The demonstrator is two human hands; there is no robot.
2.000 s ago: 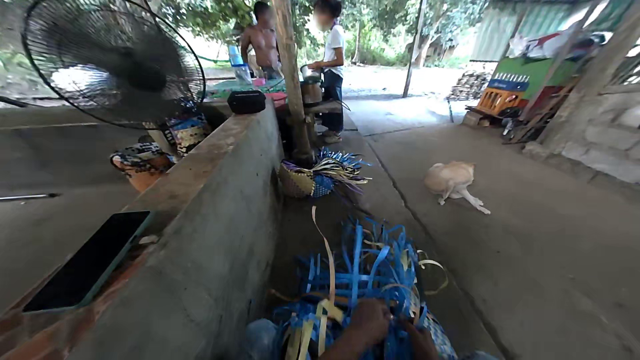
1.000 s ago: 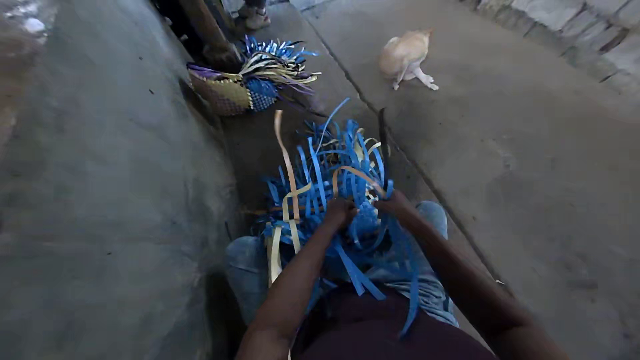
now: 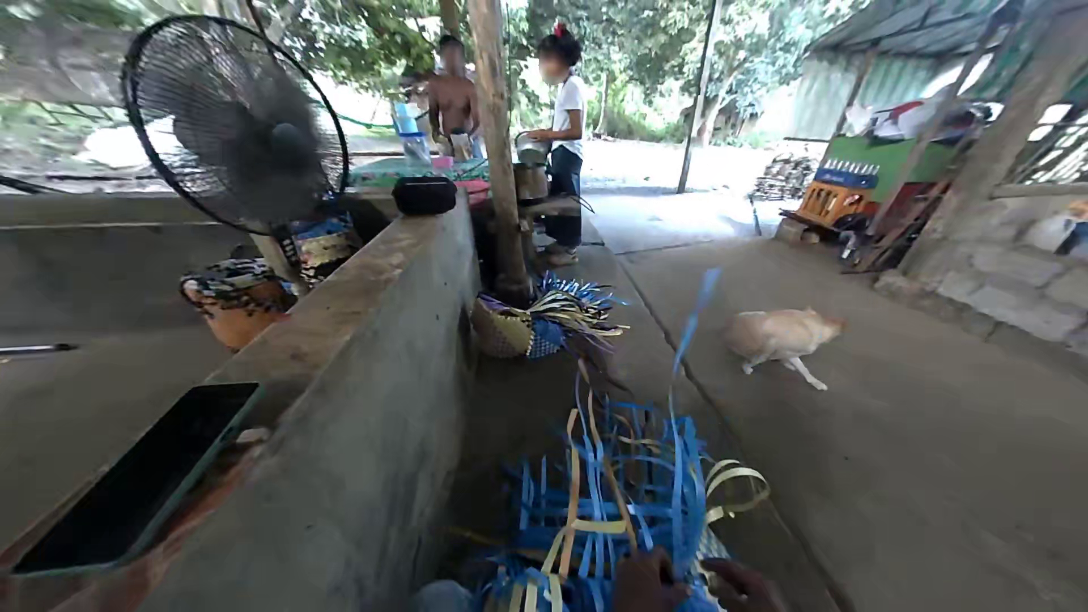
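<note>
A partly woven piece of blue and cream strips (image 3: pixel 612 510) lies at the bottom centre, with many loose ends standing up. My left hand (image 3: pixel 648 582) is on the weave near its lower edge, fingers bent among the blue strips. Just to its right, my right hand (image 3: pixel 741 586) touches or nears the weave's right side; its fingers are partly cut off by the frame edge. Whether either hand pinches a strip cannot be told. One long blue strip (image 3: pixel 695 319) sticks up above the rest. Farther ahead, a woven basket (image 3: pixel 510 330) with fringed strip ends rests by the post.
A low concrete wall (image 3: pixel 382 382) runs along the left, bearing a phone (image 3: pixel 140 476) and a black case (image 3: pixel 424 195). Behind it stands a fan (image 3: pixel 242 127). A tan cat (image 3: pixel 782 336) is on the floor at right. Two people are beyond the wooden post (image 3: pixel 497 144).
The view has tilted up since one second ago. The cat, sitting before, is now up on its legs, facing right. My hands have come down from the raised strips to the lower weave.
</note>
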